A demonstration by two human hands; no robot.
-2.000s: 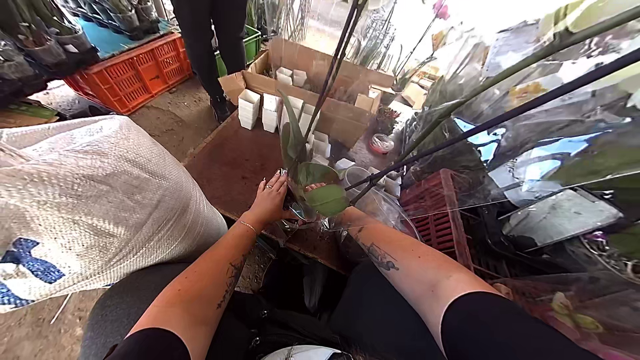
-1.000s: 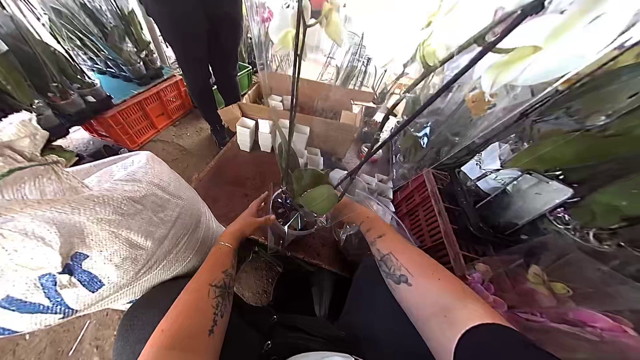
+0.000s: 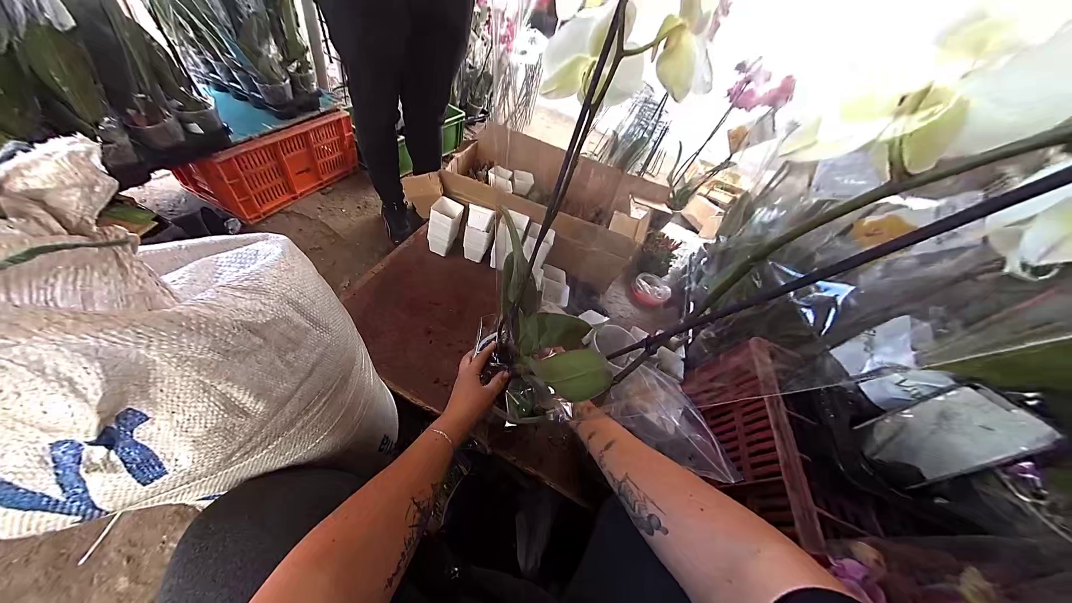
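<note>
A potted orchid with broad green leaves (image 3: pixel 571 374) stands at the near edge of a brown tabletop (image 3: pixel 435 314), with clear plastic film about it. My left hand (image 3: pixel 476 383) touches the left side of its pot, thumb and fingers spread around the rim. My right hand (image 3: pixel 578 409) is at the pot's right side, largely hidden by the leaves and film, so its grip does not show. Two dark flower stems rise from the middle, with pale yellow-white blooms (image 3: pixel 680 54) above. A clear plastic sleeve (image 3: pixel 682 423) lies by my right forearm.
White square pots (image 3: pixel 444 226) stand in stacks on the tabletop before a cardboard box (image 3: pixel 578 239). A woven white sack (image 3: pixel 251 360) bulges at left. An orange crate (image 3: pixel 272 167) and a person in dark trousers (image 3: pixel 402 92) are beyond. A dark red crate (image 3: pixel 754 427) stands at right.
My left hand has moved from beside the leaves, two seconds ago, to the pot's rim. The clear sleeve by my right forearm now shows more plainly.
</note>
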